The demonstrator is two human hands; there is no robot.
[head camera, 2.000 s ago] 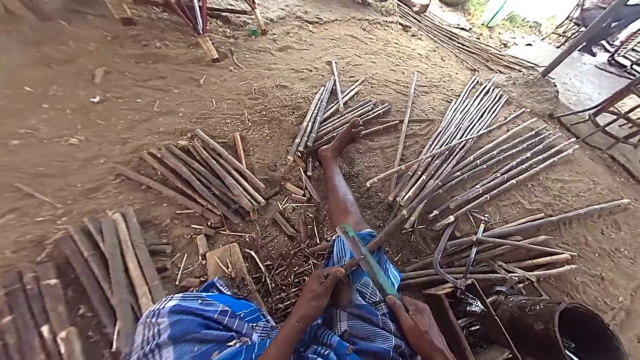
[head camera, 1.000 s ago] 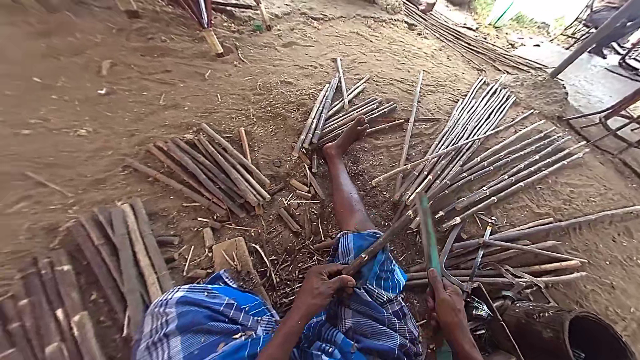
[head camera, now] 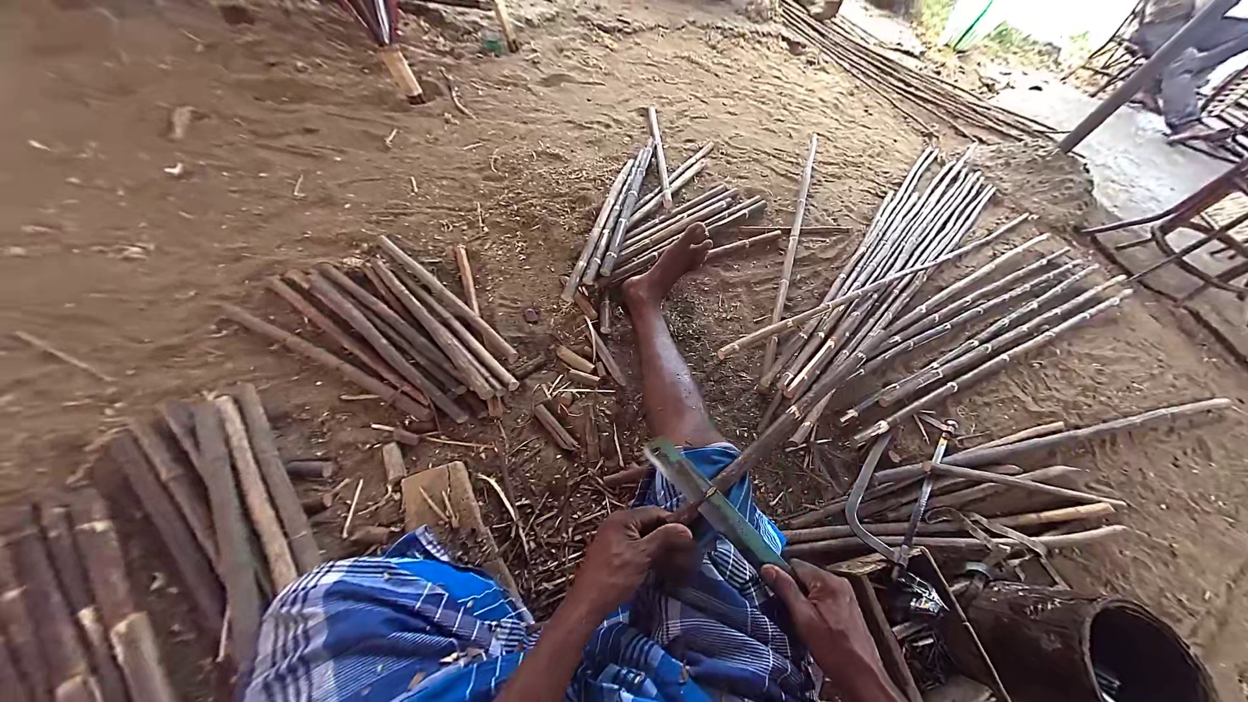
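Observation:
My left hand (head camera: 634,556) grips the near end of a long cane stick (head camera: 770,439), which slopes up to the right over my knee. In my right hand (head camera: 814,609) is a green flat blade (head camera: 717,507), its handle end hidden by the fingers. The blade lies across the stick just beyond my left fingers. My bare leg (head camera: 673,380) stretches forward, with a blue checked cloth (head camera: 390,624) over my thighs. Bark and wood shavings (head camera: 546,536) lie beneath the stick.
Cut sticks (head camera: 419,331) and thicker pieces (head camera: 234,487) lie at the left; cane bundles (head camera: 643,224) by my foot and longer ones (head camera: 897,263) at the right. A bow saw (head camera: 916,497), a metal drum (head camera: 1082,634) and a wooden block (head camera: 444,502) are near me. A person's leg shows top right.
The blade stood upright right of the stick one second ago; now it slants across the stick near my left hand. My left hand keeps its hold.

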